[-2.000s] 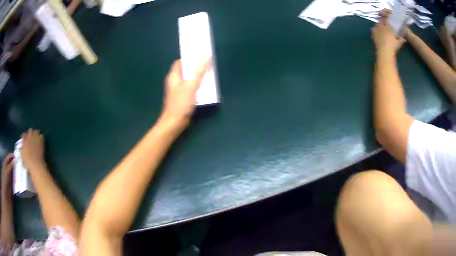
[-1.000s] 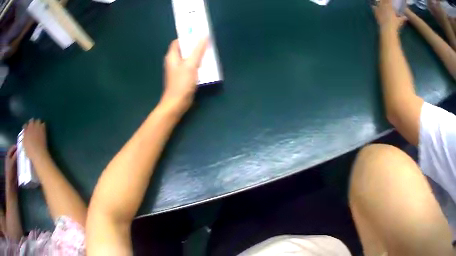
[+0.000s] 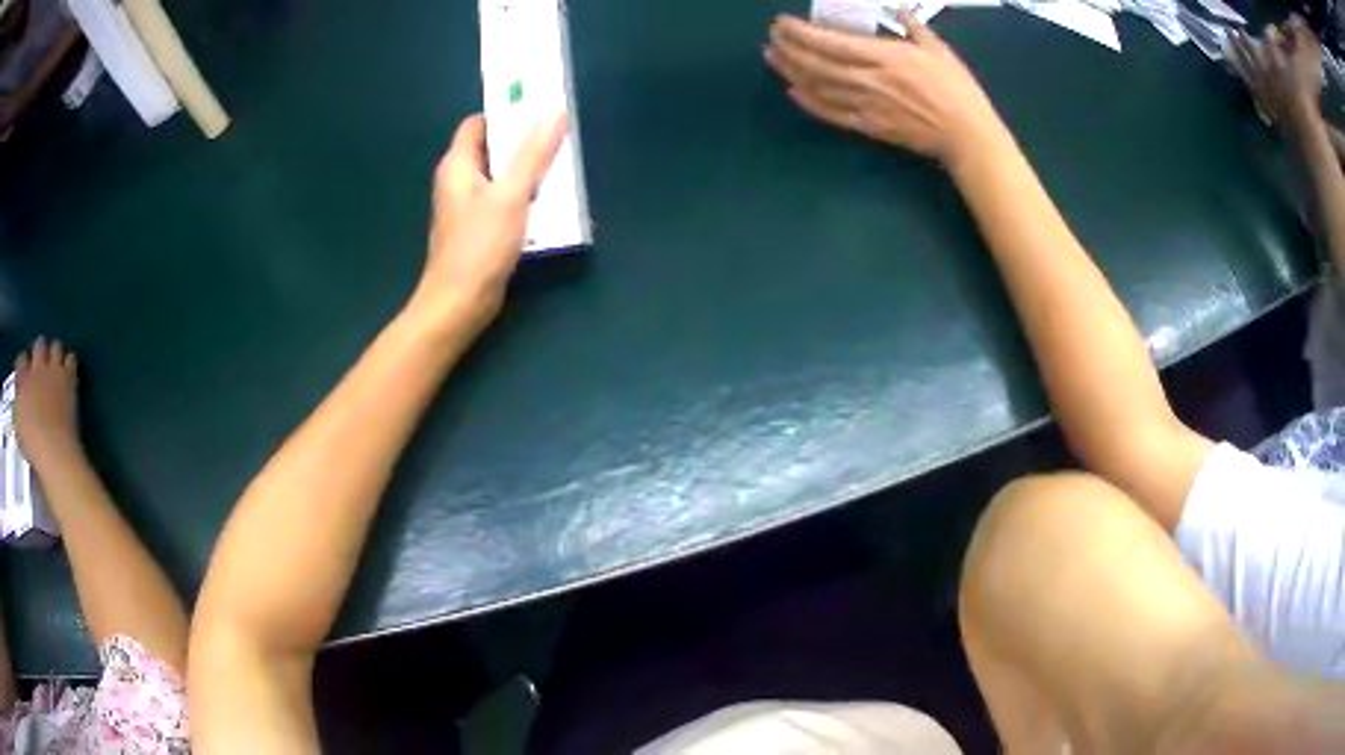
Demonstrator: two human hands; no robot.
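Note:
A tall, narrow white carton with a small green mark stands out at the top, left of the middle, its far end cut off by the picture's edge. My left hand grips its near part, thumb and a finger along the printed face. A blue-purple edge shows at the near end. The carton is over the dark green table; I cannot tell if it touches the surface. No right hand of mine can be made out.
A person's hand reaches in from the right beside white blanks. Another hand is farther right. At left, a person's hand rests on a white carton. A tan bar lies upper left. A bare bent limb is lower right.
My left hand and the carton appear a little farther left and higher, still gripped. The right neighbour's hand has moved left across the table and is now spread flat.

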